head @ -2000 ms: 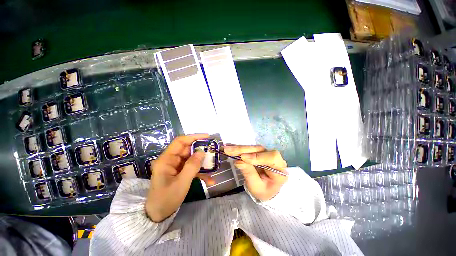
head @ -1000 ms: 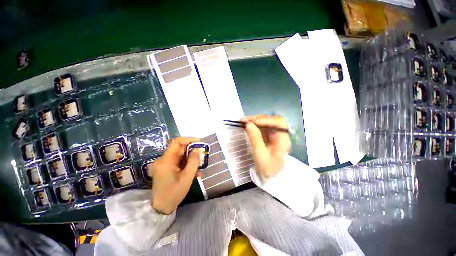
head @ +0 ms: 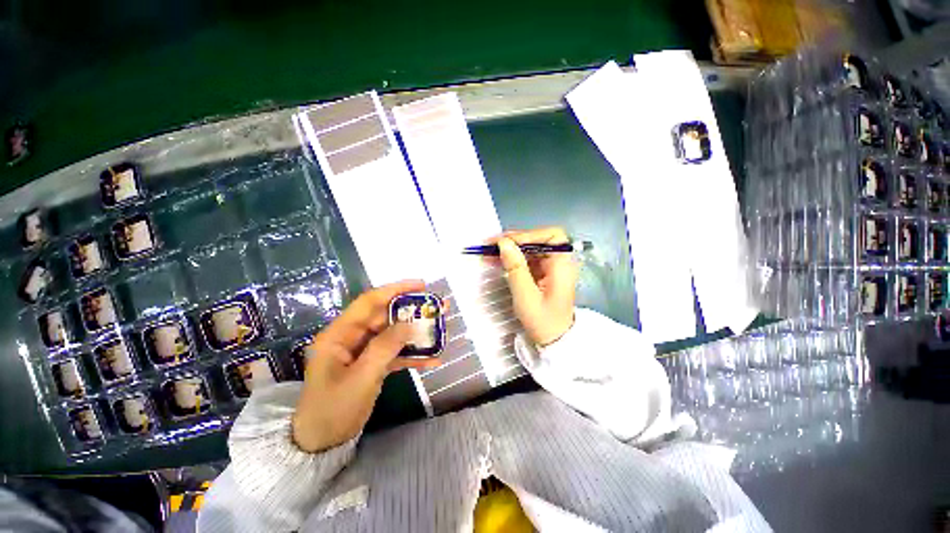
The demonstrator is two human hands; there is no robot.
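My left hand (head: 359, 359) holds a rounded black square watch housing (head: 418, 325) with pale and gold parts facing up, thumb on its face. My right hand (head: 540, 279) holds dark thin tweezers (head: 526, 249) like a pen, tip pointing left over the release liner sheet (head: 458, 198), right of and above the housing, apart from it. Whether anything is at the tip cannot be told. The adhesive label sheet (head: 354, 141) has grey-brown rectangles at its far and near ends; the housing and left fingers cover part of it.
A clear blister tray (head: 224, 269) partly filled with housings lies left. White paper sheets (head: 664, 219) with a single housing (head: 691, 142) lie right. Stacked blister trays (head: 802, 198) stand far right, with an empty blister tray (head: 771, 396) below. A green conveyor belt (head: 469, 47) runs behind.
My right hand and tweezers have moved from the housing up over the liner sheet. The housing is turned slightly more face-up than a second ago. The view has shifted a little.
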